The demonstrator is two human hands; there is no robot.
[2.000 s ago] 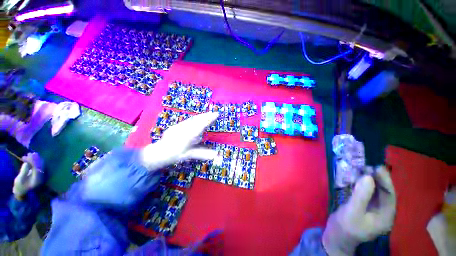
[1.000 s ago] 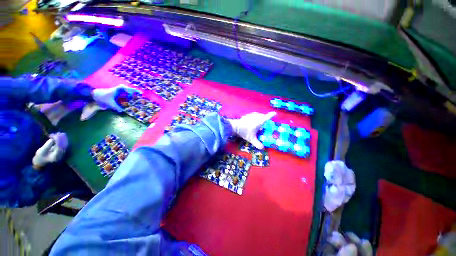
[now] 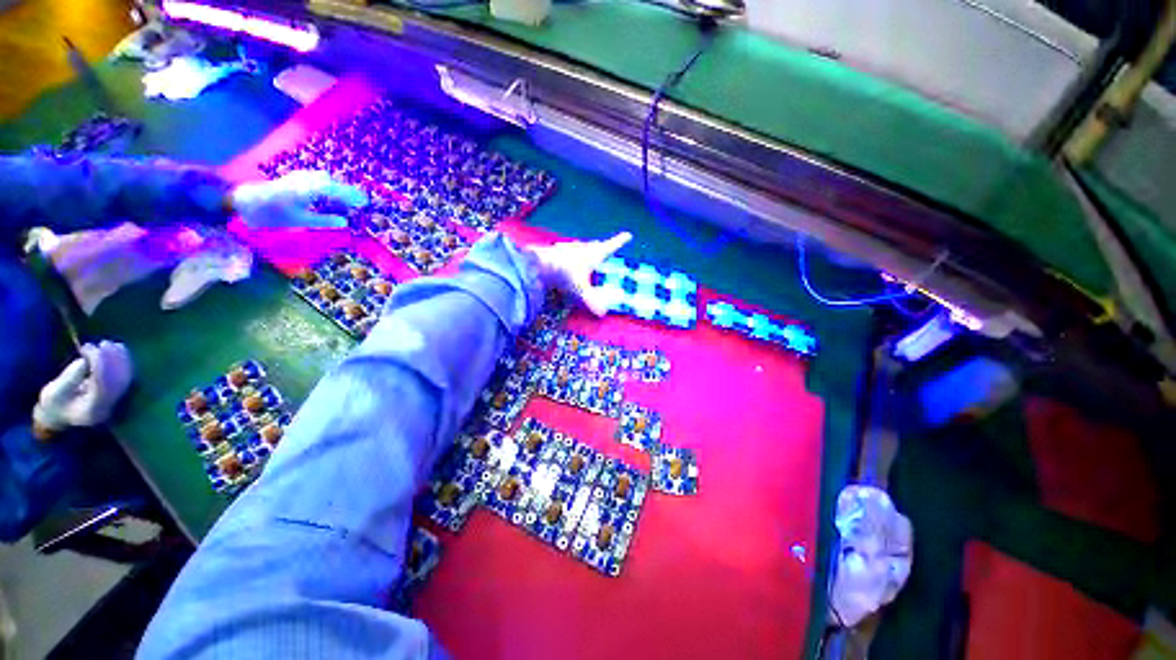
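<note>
My left hand (image 3: 580,268), in a white glove, reaches to the far edge of the red mat. Its thumb and fingers are at the left end of a bright cyan glowing board panel (image 3: 651,294), which lies flat. A narrow glowing strip of boards (image 3: 761,328) lies just right of that panel. Unlit board panels with orange-brown parts (image 3: 561,496) lie in rows nearer me, partly hidden by my blue sleeve. Two small board pieces (image 3: 675,469) lie at their right. My right hand is not in view.
A coworker's gloved hand (image 3: 299,201) is over boards on the pink mat at left; the other (image 3: 84,386) is lower left. A board panel (image 3: 236,423) lies on the green surface. A white cloth (image 3: 869,554) lies by the right table edge. Violet lamps and a metal rail run behind.
My left hand has moved left and away from me, and the large glowing panel has moved with it to the left of the narrow strip. My right hand has left the picture. The view has shifted.
</note>
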